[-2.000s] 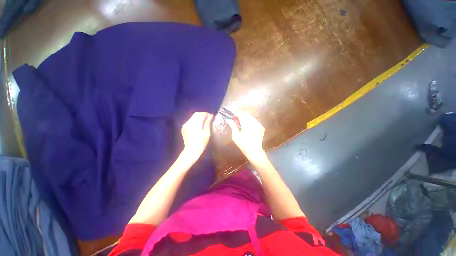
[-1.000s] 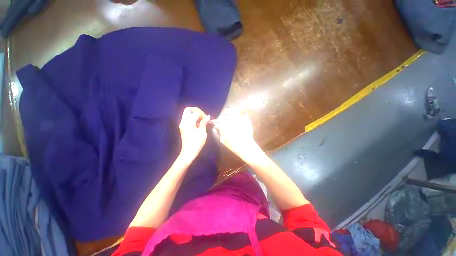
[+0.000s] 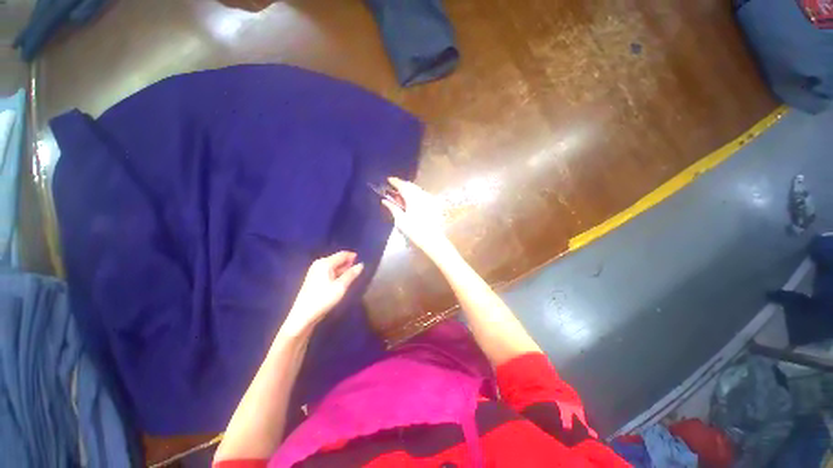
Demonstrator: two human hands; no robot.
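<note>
A large purple garment (image 3: 210,174) lies spread on the brown table in front of me and to the left. My right hand (image 3: 413,212) is at the garment's right edge and holds small thread snips (image 3: 379,190), their thin points over the cloth. My left hand (image 3: 331,279) is over the lower right part of the garment, thumb and fingers bent close together. I cannot tell whether its fingertips hold a bit of cloth or thread.
The brown table (image 3: 521,137) has yellow tape (image 3: 680,178) along its near edge. A dark sleeve (image 3: 411,41) hangs in at the back. Stacked grey-blue garments (image 3: 46,366) are at left. A grey bundle (image 3: 785,55) with a red label is at far right.
My hands have moved apart. My right hand with the snips has gone up and left onto the garment's edge. My left hand has come down and nearer to me. The garment's right edge has shifted.
</note>
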